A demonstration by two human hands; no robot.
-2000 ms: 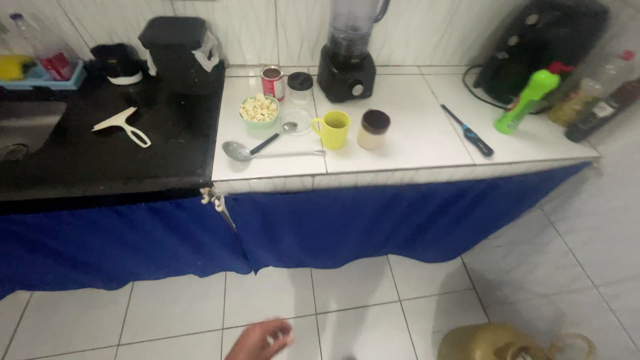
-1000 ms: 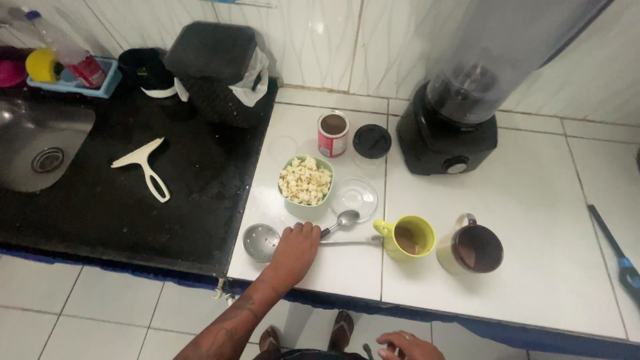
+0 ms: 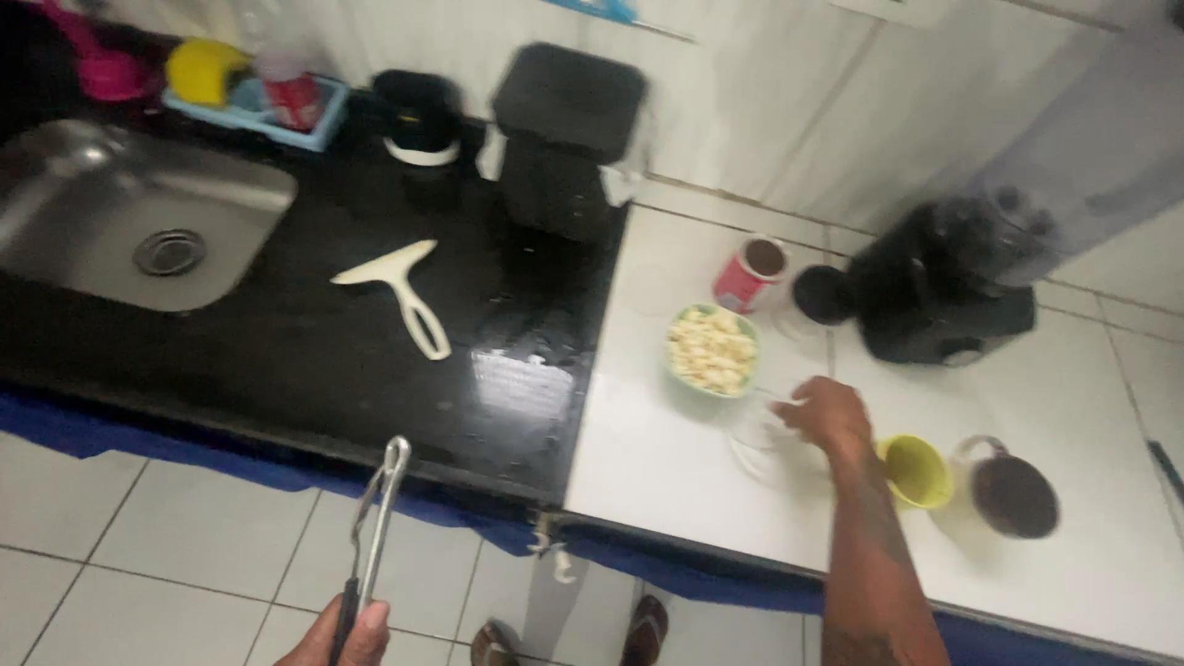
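My left hand point(image 3: 347, 634), low in the head view, grips metal utensils point(image 3: 377, 518); one has a black handle, and another ends in a loop. Their lower parts are out of view. My right hand point(image 3: 828, 412) is over the white tiled counter, its fingers at the edge of a clear round lid or dish point(image 3: 763, 444); whether they grip it is unclear. Left of the hand sits a green bowl of popcorn point(image 3: 712, 351). A yellow mug point(image 3: 916, 472) stands right beside my right wrist, and a two-tone mug point(image 3: 1013, 495) is farther right.
An open red can point(image 3: 751, 273) and a black lid point(image 3: 823, 294) are behind the bowl, near a blender point(image 3: 943, 296). On the black counter are a white squeegee point(image 3: 407, 287), a dark lidded bin point(image 3: 569, 102) and a steel sink point(image 3: 231, 194).
The utensils that lay by the bowl are now in my left hand, which has moved left off the white counter. My right hand has come up over the counter beside the clear lid.
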